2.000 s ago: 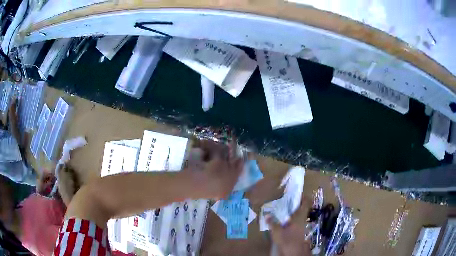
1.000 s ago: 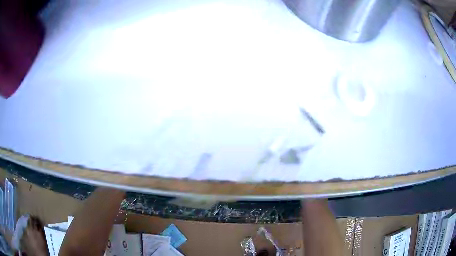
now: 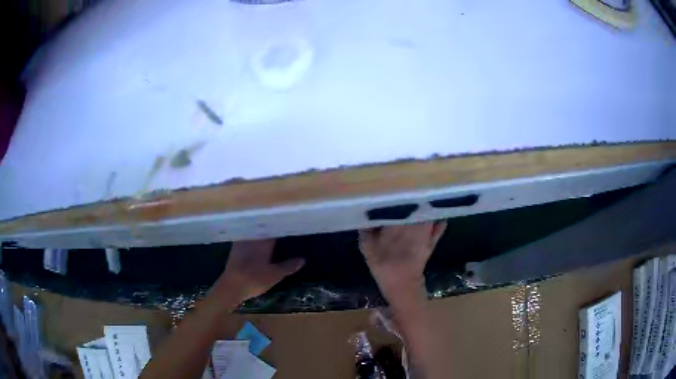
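My left hand [image 3: 256,270] is over the dark green belt [image 3: 326,259], thumb out to the right, fingertips hidden under the white shelf's edge. My right hand [image 3: 400,255] is to its right, back of the hand up, its fingers also partly hidden under the shelf. No held thing shows in either hand. On the cardboard bench, white papers [image 3: 236,360] and a light-blue card [image 3: 254,337] lie by my left forearm. Black cables and clear bags [image 3: 379,363] lie beside my right forearm.
The white shelf [image 3: 333,96] with its wood-coloured edge overhangs the belt. White cartons [image 3: 127,349] lie at lower left, another carton [image 3: 600,337] at lower right beside a stacked row [image 3: 655,318]. A grey metal panel [image 3: 578,233] slants over the belt at right.
The view has swung up and right over the shelf. My hands have moved from the papers on the bench to the belt under the shelf edge. The white paper is gone from my right hand.
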